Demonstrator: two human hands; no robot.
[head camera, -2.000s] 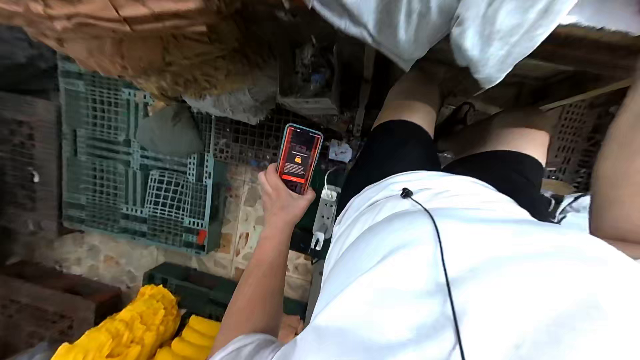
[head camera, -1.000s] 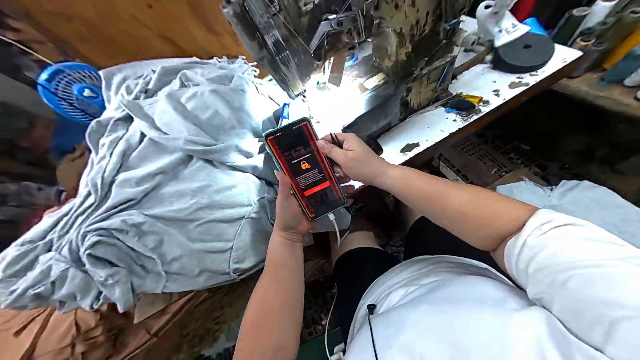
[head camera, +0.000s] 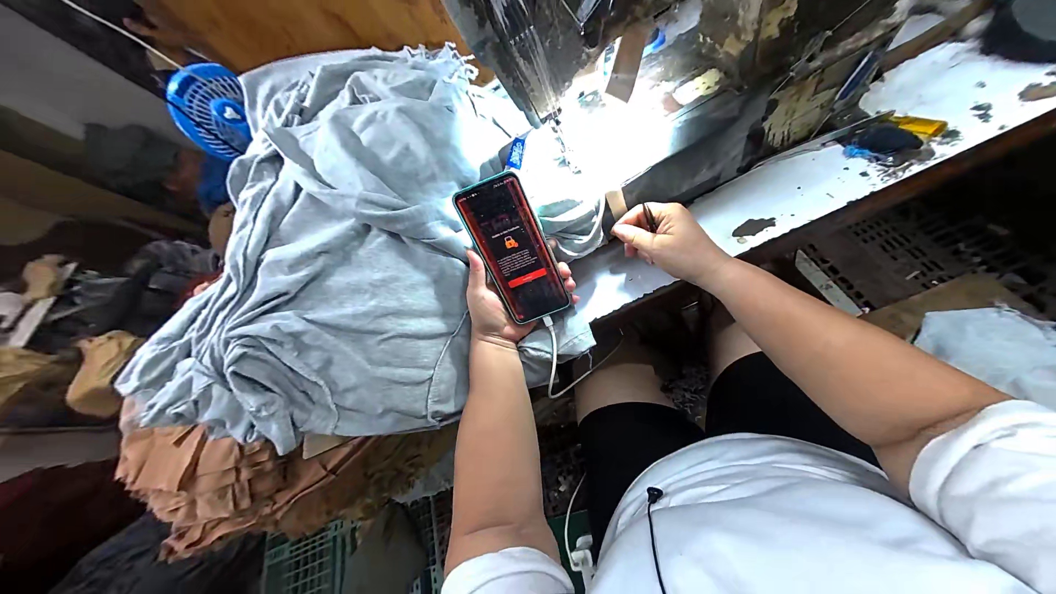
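Observation:
My left hand (head camera: 495, 309) holds a smartphone (head camera: 513, 247) from below, its lit screen facing up and a white charging cable (head camera: 554, 363) plugged into its lower end. To the right of the phone, apart from it, my right hand (head camera: 664, 239) is raised with curled fingers around a small dark slender tool, whose kind I cannot tell. Grey knit fabric (head camera: 355, 223) lies heaped left of and behind the phone. Beyond both hands stands a worn sewing machine (head camera: 709, 74), its needle area brightly lit.
A small blue fan (head camera: 209, 110) stands at the back left. Brown fabric pieces (head camera: 198, 487) are stacked below the grey heap. On the white worktable (head camera: 800, 194) lies a yellow and dark tool (head camera: 916, 128). Plastic crates and a pale cloth (head camera: 990, 346) are at the lower right.
The view has swung from the floor to the worktable. Since one second ago, my right hand has moved off the phone to the right. The phone, now with its cable plugged in, stays in my left hand.

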